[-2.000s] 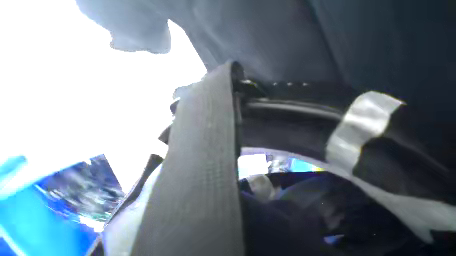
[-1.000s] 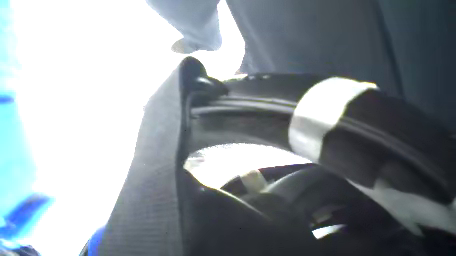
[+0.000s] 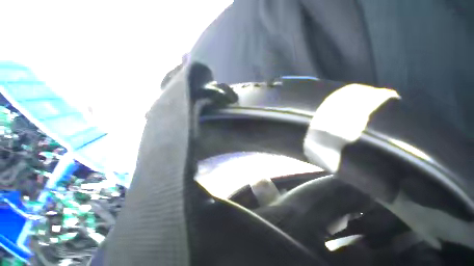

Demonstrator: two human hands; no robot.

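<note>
The black webbing strap (image 3: 156,176) runs up from the bottom edge, left of the middle, and fills much of the view. A curved black headband (image 3: 260,130) arches from the strap to the right edge. A strip of pale tape (image 3: 340,122) is wrapped around the band. More black strap parts with small pale patches lie inside the curve at the lower right. Neither of my hands can be made out in the picture.
Dark grey-blue cloth (image 3: 416,47) fills the upper right. Blue bins (image 3: 54,114) stand at the left, holding a tangle of dark cables (image 3: 73,218) with green and pale bits. The floor between is washed out to white.
The view has swung: the bins at the left now show larger, with their cables in sight. Against two seconds ago, the strap and taped band sit further left. The cloth has changed its folds.
</note>
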